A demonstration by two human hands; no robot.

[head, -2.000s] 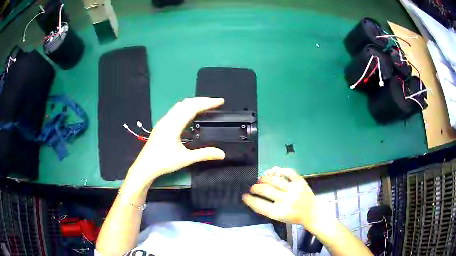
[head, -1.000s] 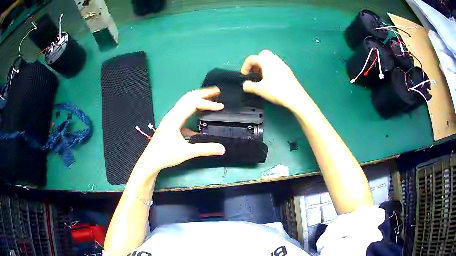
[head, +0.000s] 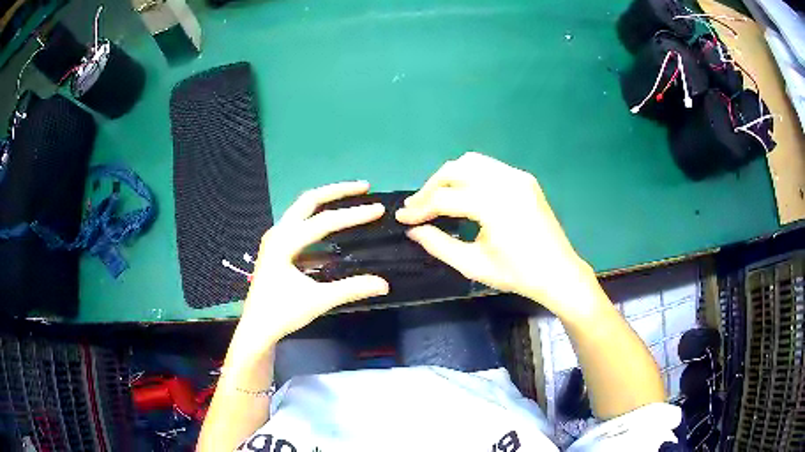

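Note:
A black wrap sheet (head: 388,287) lies folded around a dark cylinder near the bench's front edge, and the cylinder is mostly hidden under it. My left hand (head: 313,256) spans the left end of the bundle, thumb on the near side and fingers on the far side. My right hand (head: 490,229) has its thumb and index finger on the far flap of the sheet, pinching or pressing its edge. White lead tips (head: 238,265) stick out left of my left hand, over a stack of wrap sheets (head: 221,185).
Black wired cylinders (head: 710,132) stand at the right by cardboard (head: 786,181). A large black roll (head: 44,212), a blue tie (head: 110,216) and a wired cylinder (head: 115,84) are at the left. A pale post (head: 172,26) stands behind. Crates with red pieces (head: 154,395) and black cylinders lie below.
The sheet lay flat under the cylinder, then its near flap was folded over. My right hand has since brought the far flap down over the cylinder, towards me.

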